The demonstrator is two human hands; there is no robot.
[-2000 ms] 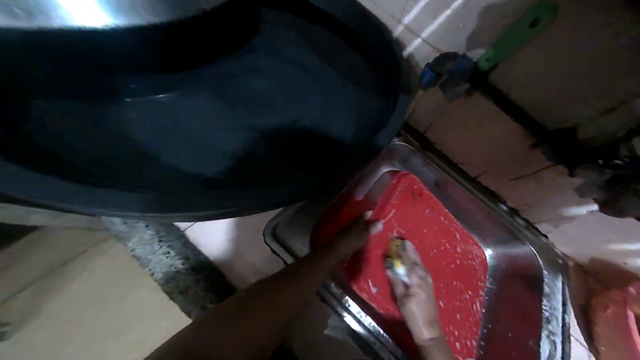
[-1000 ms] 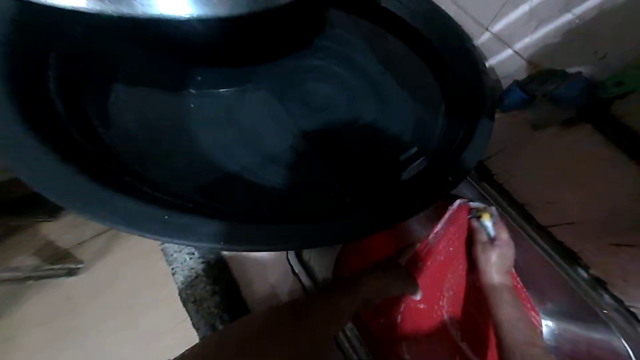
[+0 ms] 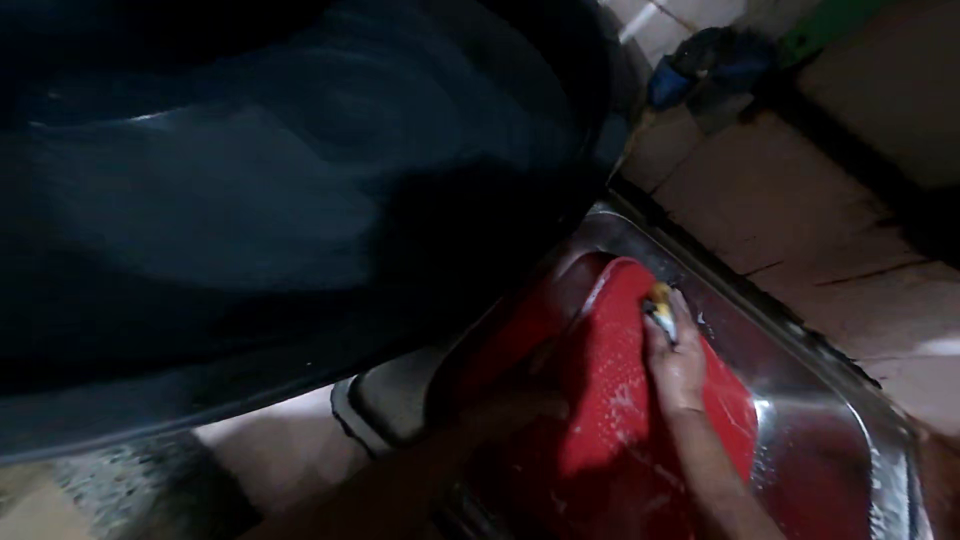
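A red plastic basin or tub (image 3: 622, 375) with soap suds on its surface lies tilted inside a stainless steel sink (image 3: 810, 420). My right hand (image 3: 679, 367) is closed around a small yellow and white scrubbing pad (image 3: 661, 311) and presses it on the red surface near its upper edge. In deep shadow, my left hand (image 3: 536, 409) rests against the left part of the red plastic; whether its fingers grip it is not visible.
A large dark basin (image 3: 247, 202) overhangs the sink's left side and fills the upper left. Tiled wall (image 3: 765, 202) borders the sink at right, with a blue cloth-like thing (image 3: 671, 82) and a green object (image 3: 832, 26) at the top. A speckled stone edge (image 3: 120, 480) shows at lower left.
The red plastic, seen flatter in the sink two seconds ago, was raised and is now tilted. My right hand has moved with the pad to its upper edge. The view has shifted.
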